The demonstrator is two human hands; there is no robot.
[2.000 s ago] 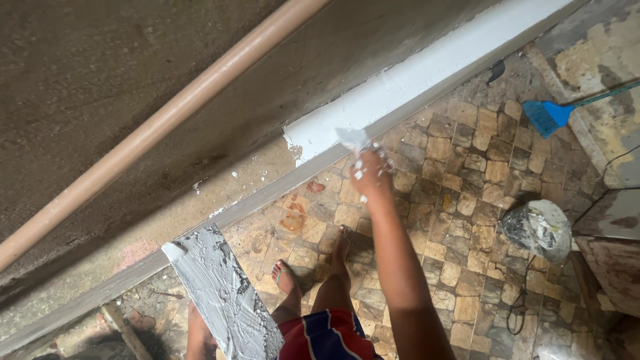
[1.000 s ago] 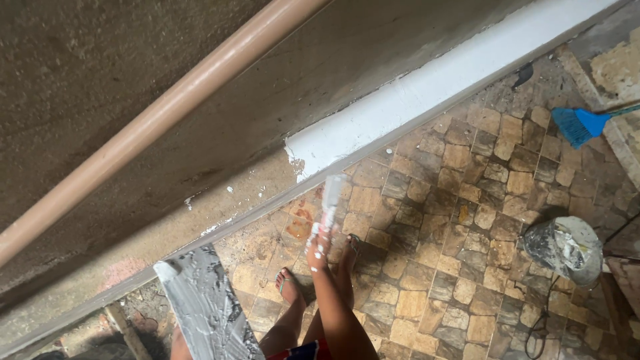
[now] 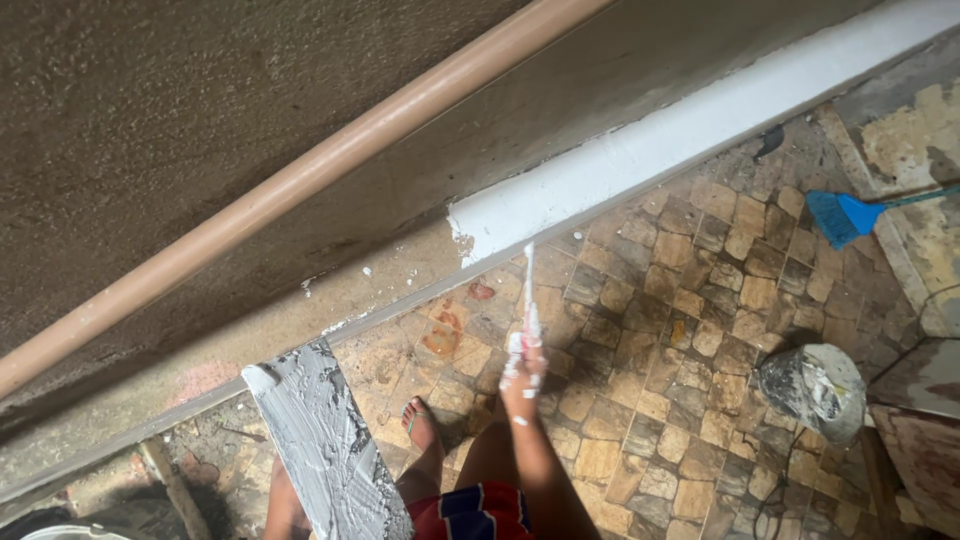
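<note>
My right hand point(image 3: 523, 371), spotted with white compound, grips a putty knife point(image 3: 530, 281) seen nearly edge-on, its tip near the ledge's lower edge. At the lower left, a flat board point(image 3: 326, 442) smeared with white compound lies over my left forearm; my left hand is hidden beneath it. A lump of compound point(image 3: 261, 379) sits on the board's upper left corner. Smooth white compound point(image 3: 637, 165) covers the right part of the long ledge, ending in a ragged edge. The bare ledge point(image 3: 397, 277) to its left carries small white splatters.
A tan pipe point(image 3: 300, 180) runs diagonally along the rough wall. Right of my feet, a bucket with white residue point(image 3: 814, 390) stands on the stone-patterned floor point(image 3: 675, 420). A blue broom point(image 3: 847, 217) lies farther back. A wooden strip point(image 3: 174, 487) is at the lower left.
The right hand has moved from the coated ledge down toward my legs, then slightly right, still holding the putty knife. The blade has turned from showing its face to nearly edge-on.
</note>
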